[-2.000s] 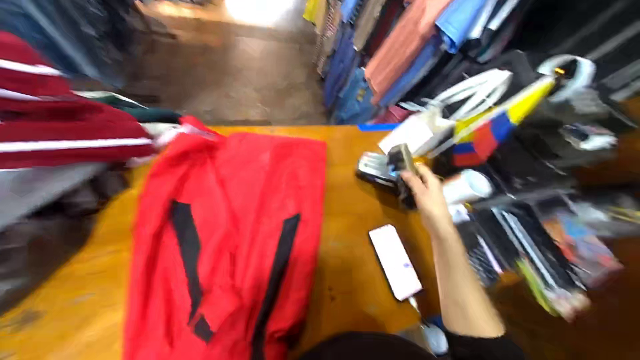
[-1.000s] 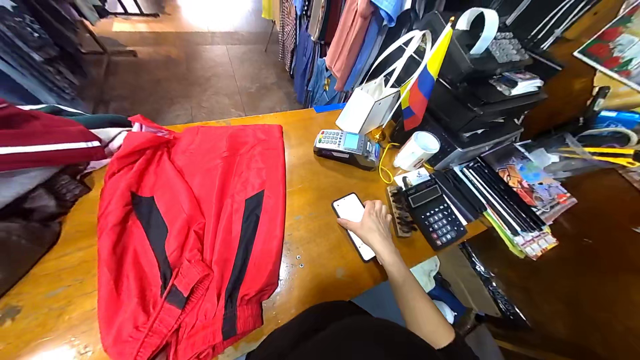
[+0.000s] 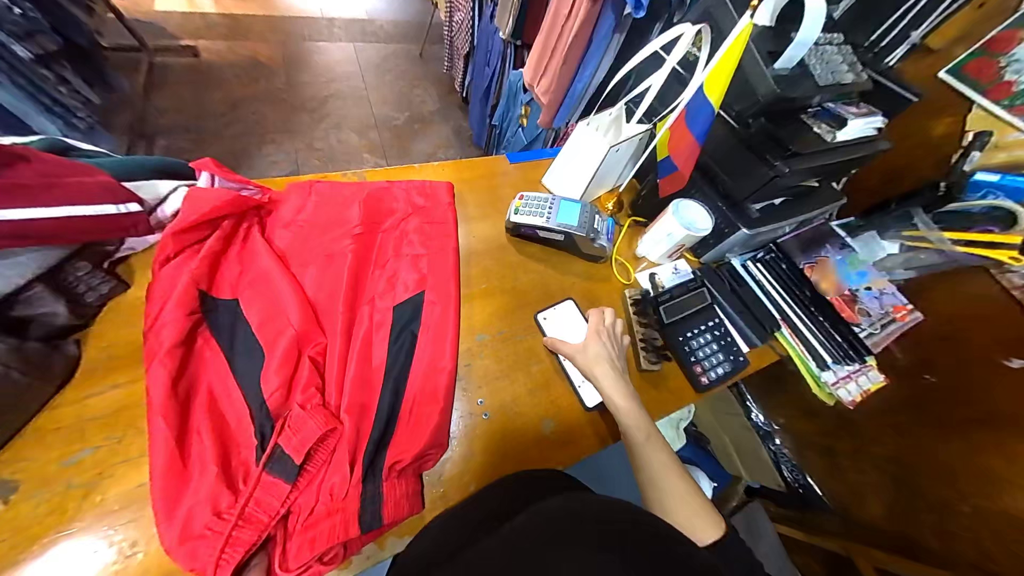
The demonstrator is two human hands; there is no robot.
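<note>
My right hand (image 3: 602, 348) rests over a smartphone (image 3: 568, 324) lying on the wooden counter, its fingers and thumb at the phone's two long edges; whether it grips the phone I cannot tell. A red jacket or similar garment (image 3: 320, 272) with black panels and elastic hems lies spread to the left. My left hand is out of sight. Beyond the phone sits a card payment terminal (image 3: 560, 216). A calculator (image 3: 700, 336) lies right of my hand, with a small wooden holder (image 3: 646, 328) between them.
A white paper bag (image 3: 600, 152), a white mug (image 3: 680, 228) and a small tricolour flag (image 3: 704, 104) stand at the back right. Folders (image 3: 800, 312) lie beyond the calculator. More clothes (image 3: 64, 200) are heaped at the left; garments hang past the counter's far edge (image 3: 384, 172).
Two seconds ago my right hand was at the payment terminal, away from the phone. It has since come down over the phone. A cable seen at the phone's end then is not visible there now.
</note>
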